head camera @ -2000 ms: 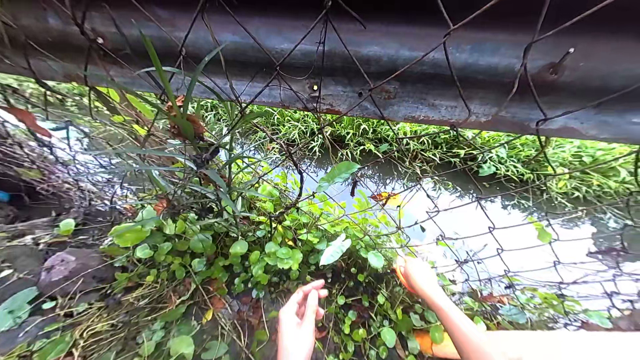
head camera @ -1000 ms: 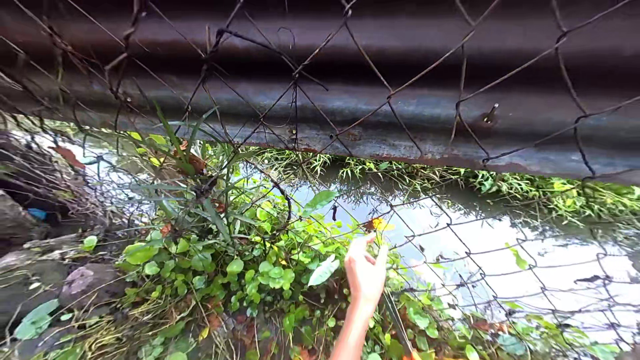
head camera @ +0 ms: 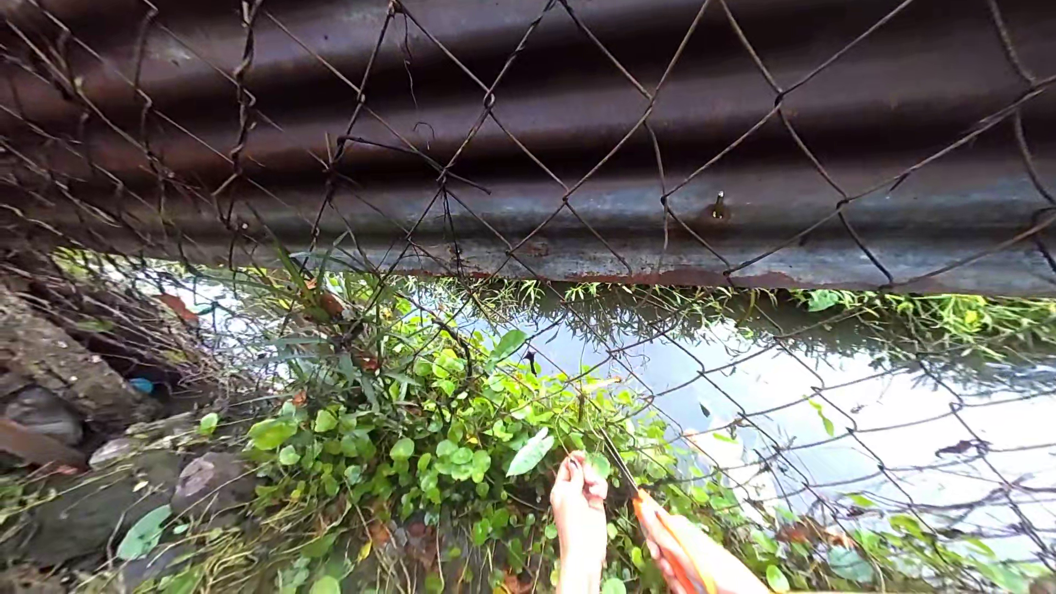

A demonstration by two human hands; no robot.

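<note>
At the bottom centre, my left hand (head camera: pixel 579 495) has its fingers curled together at the leafy creeping plants (head camera: pixel 462 454); a thin stem seems to run from its fingertips, though it is too fine to be sure. Just right of it, my right hand (head camera: pixel 685 544) is closed on the orange handle (head camera: pixel 672 540) of a cutting tool, likely scissors. The tool's dark, narrow blade (head camera: pixel 617 462) points up and left into the stems beside my left hand. A pale green leaf (head camera: pixel 530 453) lies just left of my left fingertips.
A rusty chain-link fence (head camera: pixel 652 107) stands in front of me, with corrugated metal sheeting (head camera: pixel 528 214) behind its upper part. Water (head camera: pixel 767 388) shows beyond the mesh below the sheeting. Rocks (head camera: pixel 210 487) and dry tangled twigs lie at the left.
One hand reached up to the yellow-orange leaf at the fence a second ago; that leaf no longer shows there. Both hands are now low among the plants, the orange-handled tool in plain view.
</note>
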